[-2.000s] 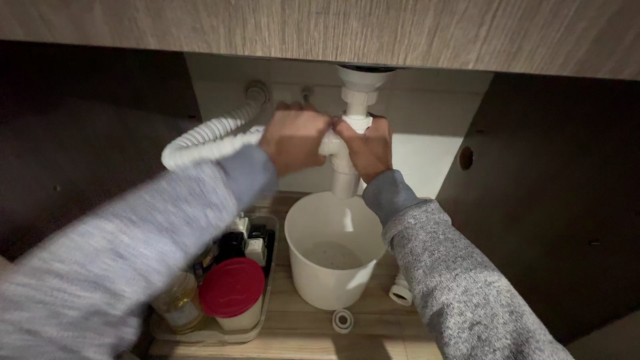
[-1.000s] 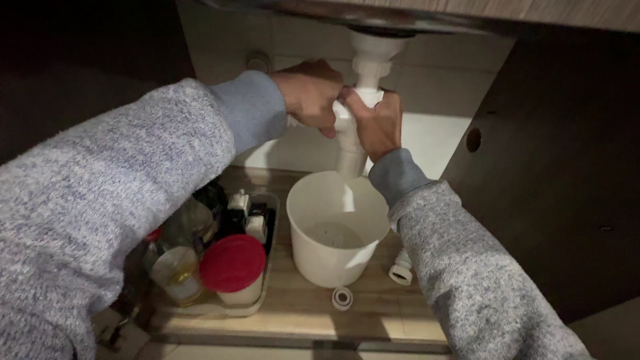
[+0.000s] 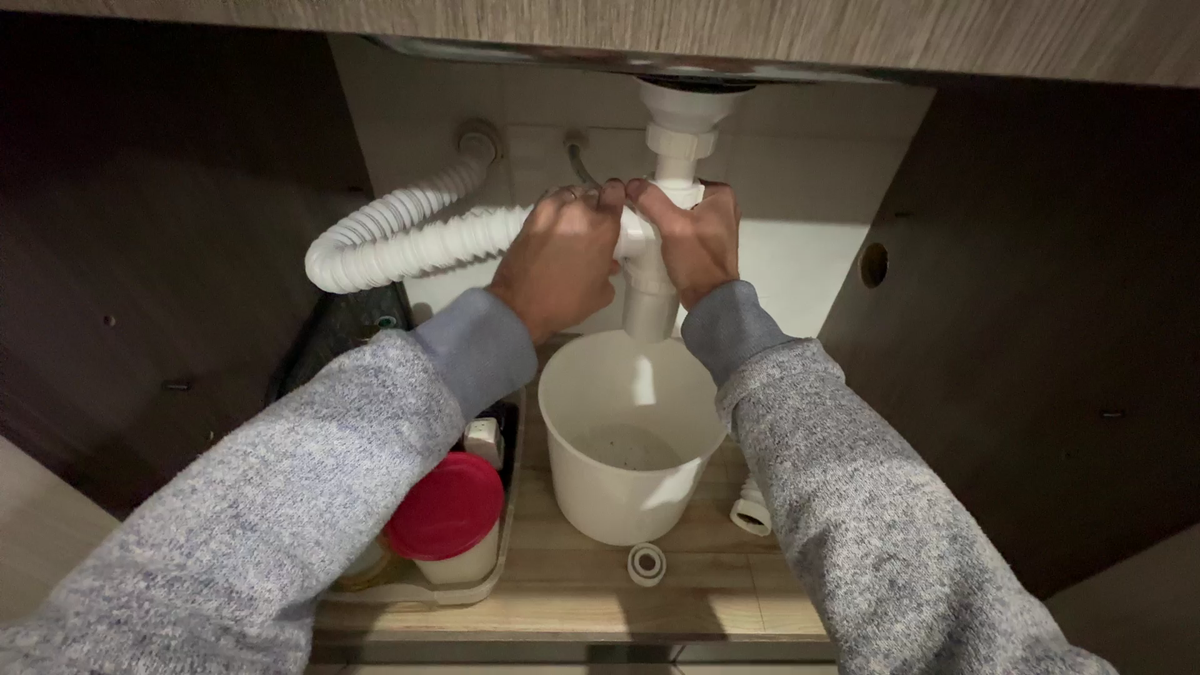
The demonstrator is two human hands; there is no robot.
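Under a sink, my left hand [image 3: 565, 258] is closed around the end of a white corrugated drain hose [image 3: 422, 251], where it meets the side of a white plastic drain trap [image 3: 647, 298]. The hose loops left and back to the wall. My right hand [image 3: 696, 236] grips the trap's upper body, just below the tailpiece and its slip nut [image 3: 681, 141]. Both thumbs are close together at the joint. Below the trap's lower end stands a white plastic bucket [image 3: 630, 506] with dark specks inside. My fingers hide part of the joint.
A white ring fitting [image 3: 647, 564] lies on the wooden cabinet floor [image 3: 562, 600] in front of the bucket. Right of it is another white hose end [image 3: 751, 514]. At left, a clear tray [image 3: 469, 592] holds a tub with a red lid [image 3: 448, 506]. Dark side panels flank the space.
My left forearm has come lower, and the corrugated hose, largely hidden one second ago, shows again. My right hand stays on the trap. The view has shifted slightly.
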